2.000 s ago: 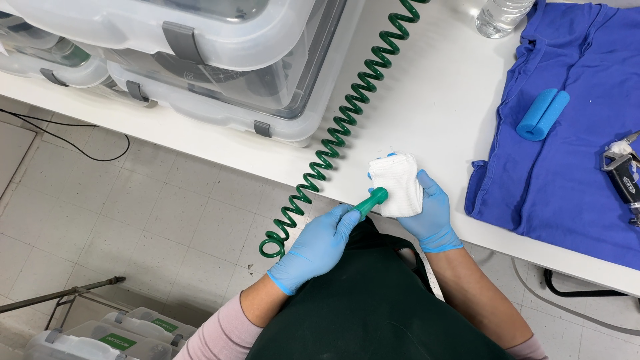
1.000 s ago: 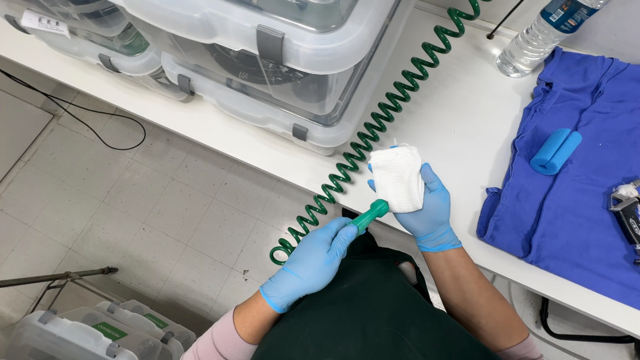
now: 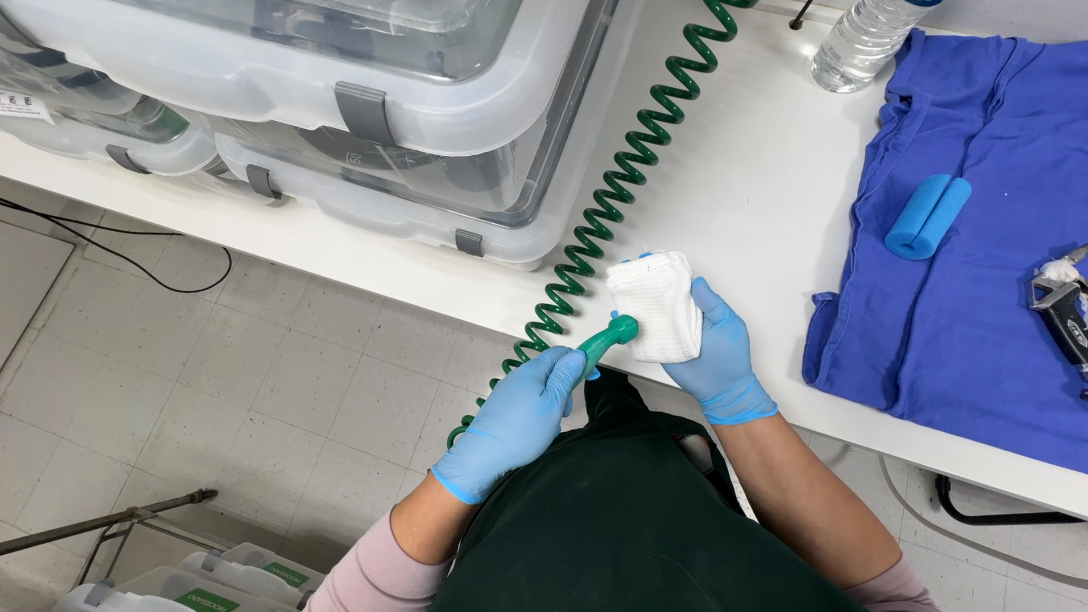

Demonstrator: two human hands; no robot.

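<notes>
My left hand (image 3: 518, 416), in a light blue glove, is closed around a green air blow gun nozzle (image 3: 608, 337); a coiled green hose (image 3: 625, 183) runs behind it along the white bench. The rounded end of the green tool is at the lower left side of a folded white gauze cloth (image 3: 659, 306); whether they touch is hard to tell. My right hand (image 3: 722, 357), also gloved, supports the cloth from behind and the right, its thumb along the edge. Most of its fingers are hidden behind the cloth.
Stacked clear plastic bins (image 3: 408, 195) with grey latches fill the bench's left part. To the right, a blue cloth (image 3: 943, 306) bears a blue foam cylinder (image 3: 926, 217) and a black-handled metal tool (image 3: 1062, 319). A water bottle (image 3: 863, 47) stands behind. More lidded bins (image 3: 246, 578) are below left.
Since the frame of one second ago, the rounded end of the green tool has come up beside the white cloth from below its lower left corner. Both hands keep their hold.
</notes>
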